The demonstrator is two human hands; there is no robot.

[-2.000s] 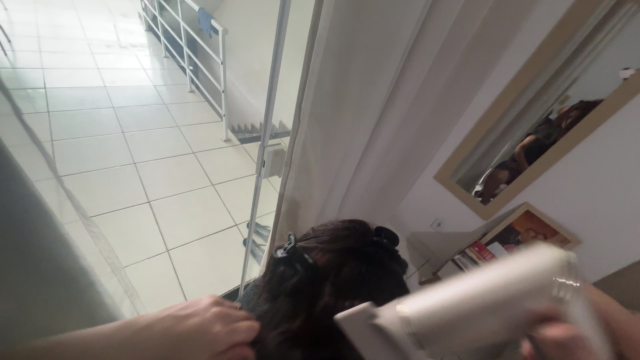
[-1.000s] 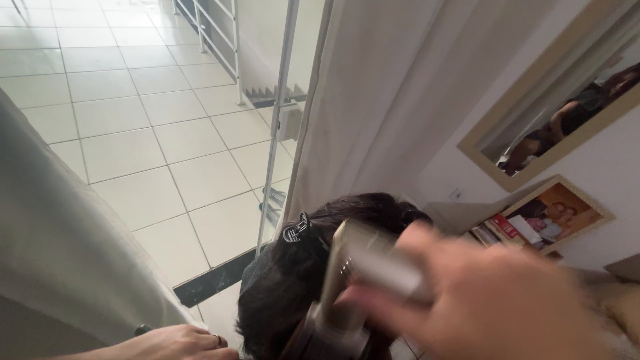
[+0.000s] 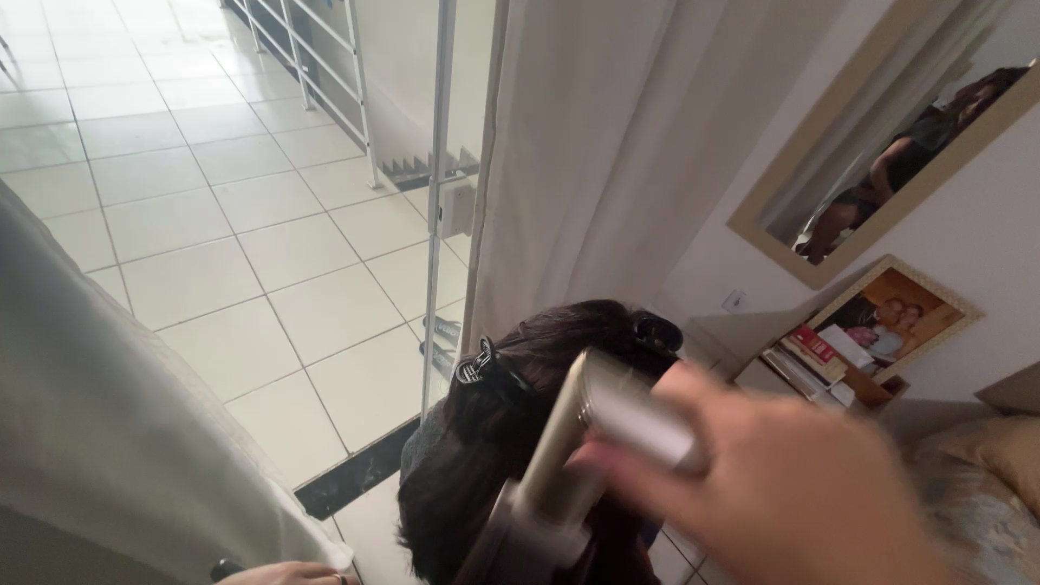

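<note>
My right hand (image 3: 764, 471) is shut on a hair dryer (image 3: 569, 439) with a shiny metallic body and a nozzle pointing down. The dryer is over the dark hair (image 3: 487, 455) of a person seen from behind. A black hair clip (image 3: 487, 366) sits in the hair on the left of the head, and another dark clip (image 3: 656, 331) at the top right. My left hand (image 3: 288, 574), with a ring on one finger, is at the bottom edge, mostly out of view. A dark handle end (image 3: 227, 569) shows beside it; what it belongs to is hidden.
A pale curtain (image 3: 122, 422) hangs at left, another (image 3: 569, 162) behind the head. Between them a glass door (image 3: 443, 195) borders a tiled floor (image 3: 236, 268) with a white railing (image 3: 325, 73). At right are a framed mirror (image 3: 747, 219), a framed photo (image 3: 967, 313), books (image 3: 812, 357) and bedding (image 3: 975, 496).
Since the oldest frame, my right hand has brought the dryer leftward over the hair and turned its nozzle down. My left hand has moved down, away from the hair to the bottom edge.
</note>
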